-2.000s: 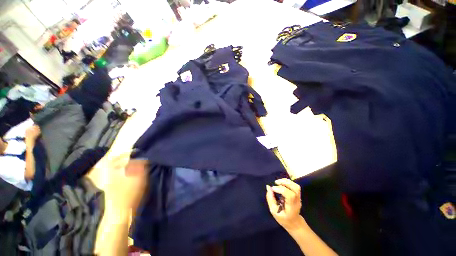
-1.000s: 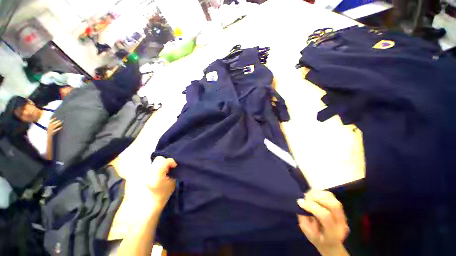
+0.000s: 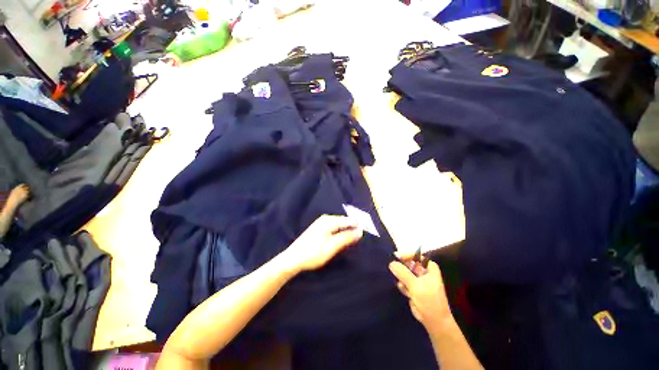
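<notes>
A pile of navy pinafore dresses (image 3: 238, 166) lies in front of me, crests at the far end and skirts towards me. My left hand (image 3: 338, 237) reaches across the skirt, its fingers closed at the inner end of a small white care label (image 3: 361, 220) near the right side seam. My right hand (image 3: 415, 269) is at the skirt's right edge and holds small dark thread snips (image 3: 419, 257), tips pointing up. Lighter blue lining (image 3: 227, 259) shows under the lifted skirt at the left. Any loose thread is too fine to see.
A second navy pile (image 3: 520, 152) lies on the right of the pale table (image 3: 415, 191). Grey and navy garments (image 3: 43, 289) are stacked at the left, where another person's hand (image 3: 14, 199) shows. A pink packet (image 3: 130, 361) is lower left. A green bag (image 3: 199, 45) lies far back.
My left hand has left the skirt's left edge and moved right to the white label. My right hand has moved slightly left and up, and the snips now show. The view has shifted.
</notes>
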